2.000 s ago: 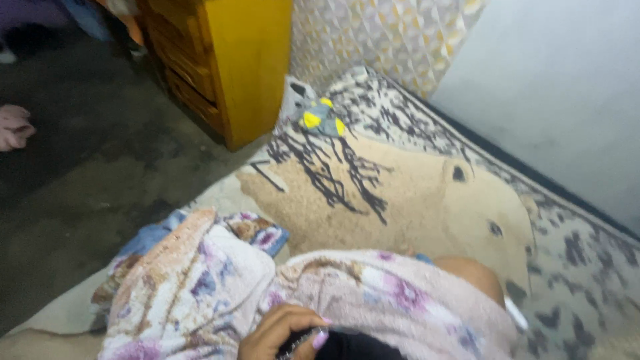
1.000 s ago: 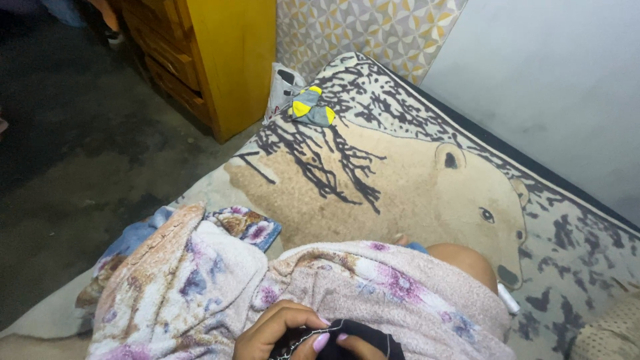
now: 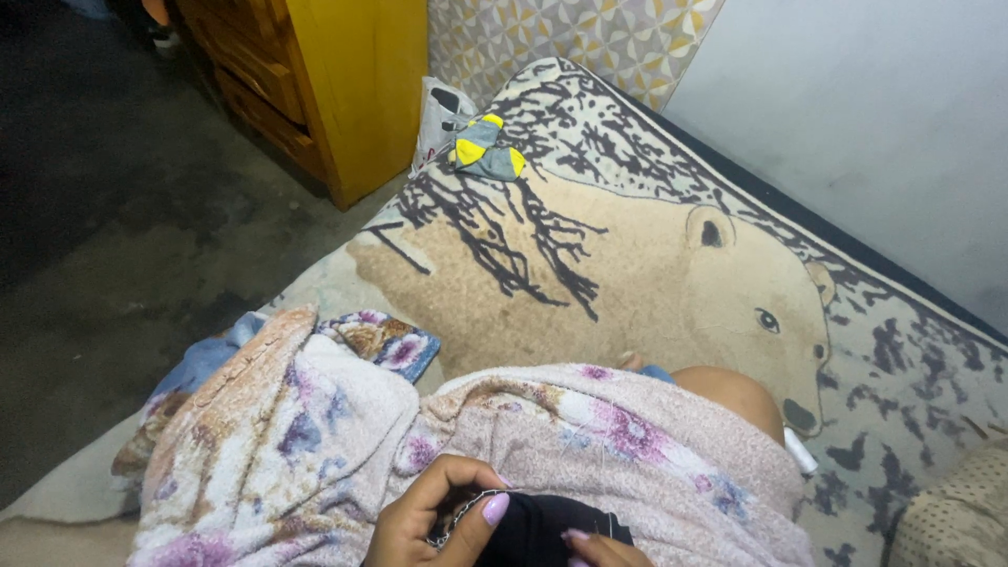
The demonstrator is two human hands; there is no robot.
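Low in the head view, my left hand (image 3: 441,512) pinches the edge of a black cloth (image 3: 528,528) between thumb and forefinger. A line of light stitching or thin chain runs along that edge beside the thumb. My right hand (image 3: 602,550), partly cut off by the bottom of the view, has its fingertips at the cloth's right part; a thin light thread or needle seems to stand by them. Under both hands a pink floral fleece blanket (image 3: 535,425) covers the lap. A white thread spool or small tube (image 3: 800,450) lies right of the bare knee.
A bed with a polar-bear blanket (image 3: 630,260) spreads ahead. Grey and yellow socks (image 3: 488,150) lie at its far corner, near a plastic bag (image 3: 437,118). A wooden drawer unit (image 3: 354,94) stands at the left, a pale wall (image 3: 866,102) at the right, a dotted cushion (image 3: 957,512) lower right.
The fingers of my right hand, seen close beside my left thumb a second ago, are now farther right along the black cloth. My left hand keeps its pinch on the edge.
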